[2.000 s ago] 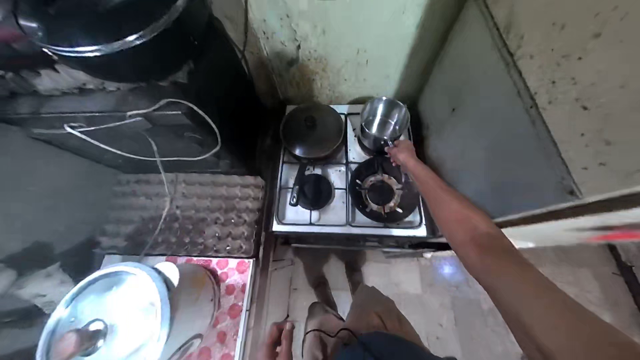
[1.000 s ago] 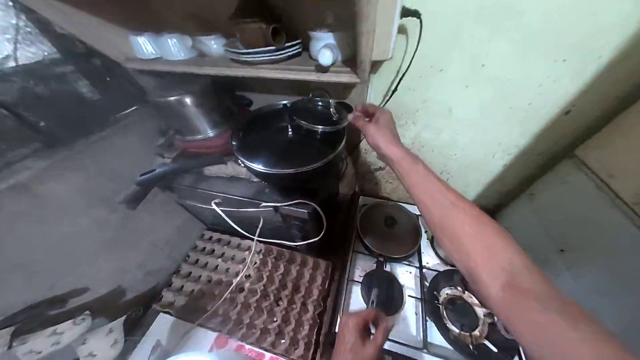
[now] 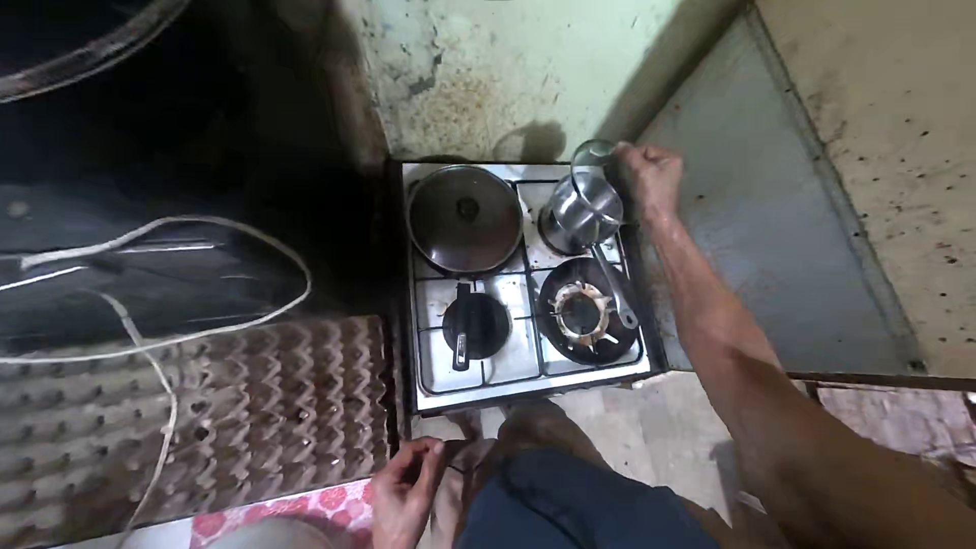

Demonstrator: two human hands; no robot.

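My right hand (image 3: pixel 650 177) grips a small glass lid (image 3: pixel 591 156), tilted over the back of a steel saucepan (image 3: pixel 583 210). The saucepan stands at the stove's back right, its handle pointing toward me. At the back left sits a dark pan with a glass lid (image 3: pixel 467 221), its black handle over the front left burner. The front right burner (image 3: pixel 583 311) is bare, with a pale metal ring. My left hand (image 3: pixel 408 488) hangs low in front of the stove, fingers curled and thumb near the index finger; whether it holds anything is unclear.
Stacked egg trays (image 3: pixel 305 412) lie left of the stove (image 3: pixel 503 389), with a white cord (image 3: pixel 297 267) looping above them. A large dark pan (image 3: pixel 91 57) shows at the upper left. A grey panel (image 3: pixel 762 198) stands close on the right, beside a stained wall.
My right hand has carried the small glass lid from the large black pan to the saucepan. My left hand has moved away from the dark pan's handle. The view has swung right and down.
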